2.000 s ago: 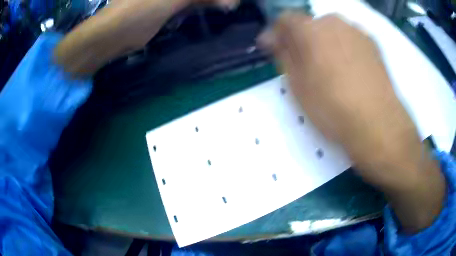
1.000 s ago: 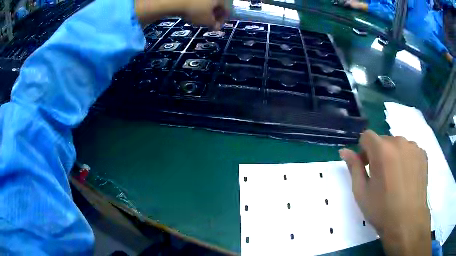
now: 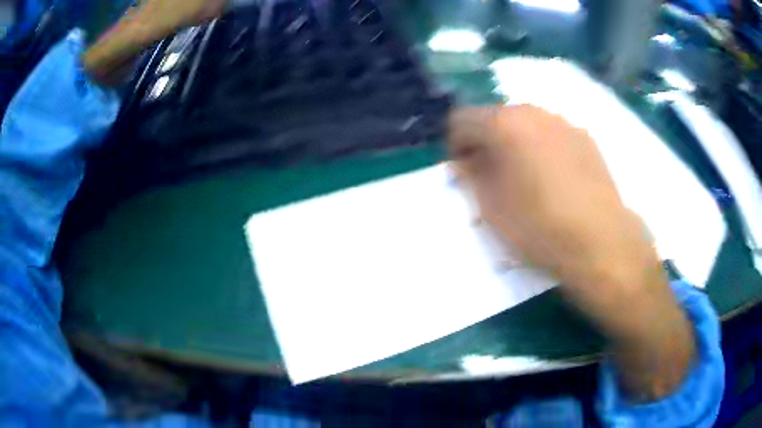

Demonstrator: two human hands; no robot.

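Note:
A white sheet (image 3: 368, 276) lies slanted on the green tabletop. It looks plain over most of its area, with faint blurred marks near my right hand; blur hides whether it bears dark pieces. My right hand (image 3: 530, 180) is over the sheet's right end, its fingers curled together and blurred. I cannot tell if they hold anything. My left hand (image 3: 163, 29) is blurred at the top left, over the tray's left part, with its fingers cut off or unclear. The black compartment tray (image 3: 309, 100) lies behind the sheet, and its contents are blurred.
More white sheets (image 3: 618, 150) lie to the right behind my right hand. A strip of white (image 3: 723, 159) shows at the far right. The table's curved front edge (image 3: 418, 378) runs along the bottom. A blurred grey upright (image 3: 632, 38) stands at the top right.
The view has swung, so the tray sits further up and left and the sheet looks slanted. The dark pieces seen clearly on the sheet before do not show now.

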